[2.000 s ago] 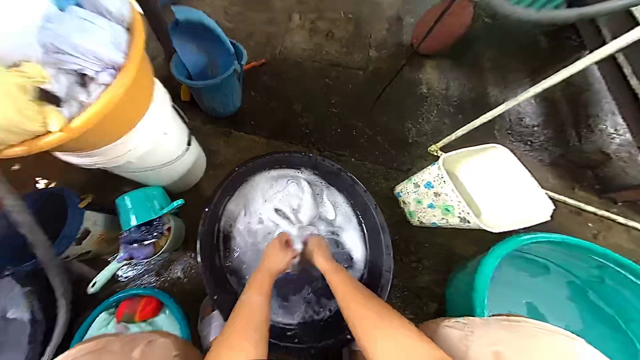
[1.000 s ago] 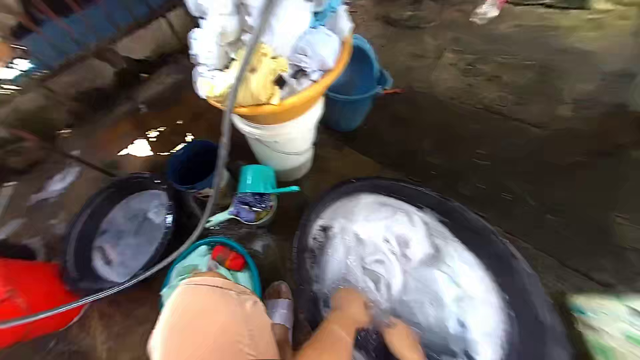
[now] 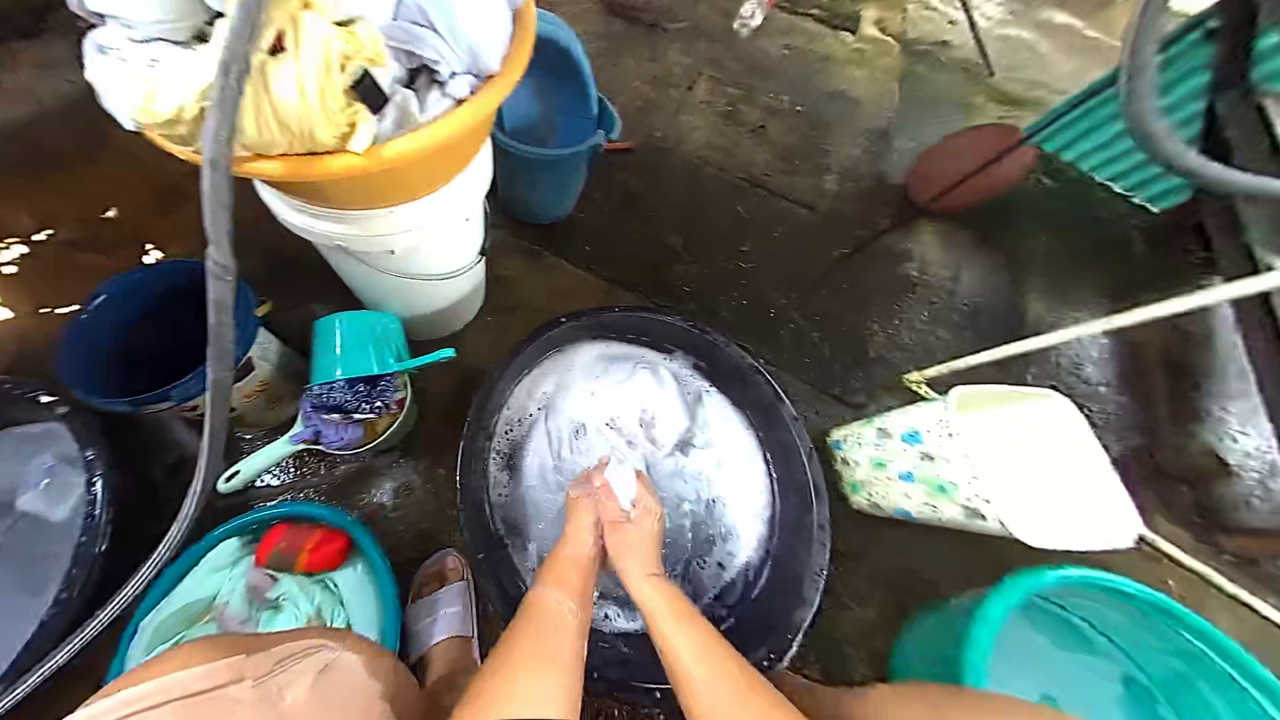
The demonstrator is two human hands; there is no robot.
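Note:
A round black plastic basin (image 3: 800, 520) holds soapy water and white wet cloth (image 3: 645, 400) under foam. Over its near half, my left hand (image 3: 588, 500) and my right hand (image 3: 632, 520) are pressed together. Both are closed on a bunched piece of white cloth (image 3: 621, 482), whose end sticks up between them. The lower parts of the fingers are partly hidden by the hands themselves.
An orange basin (image 3: 430, 145) of laundry rests on a white bucket (image 3: 420, 265), beside a blue bucket (image 3: 548, 165). Dippers (image 3: 358, 345), a teal basin (image 3: 385, 590) and a gray hose (image 3: 218, 300) lie left. A dustpan (image 3: 1050, 470) and a green tub (image 3: 985, 620) stand right.
The view has swung back from the left. My hands, apart and low in the foam a second ago, are now together with white cloth showing between them.

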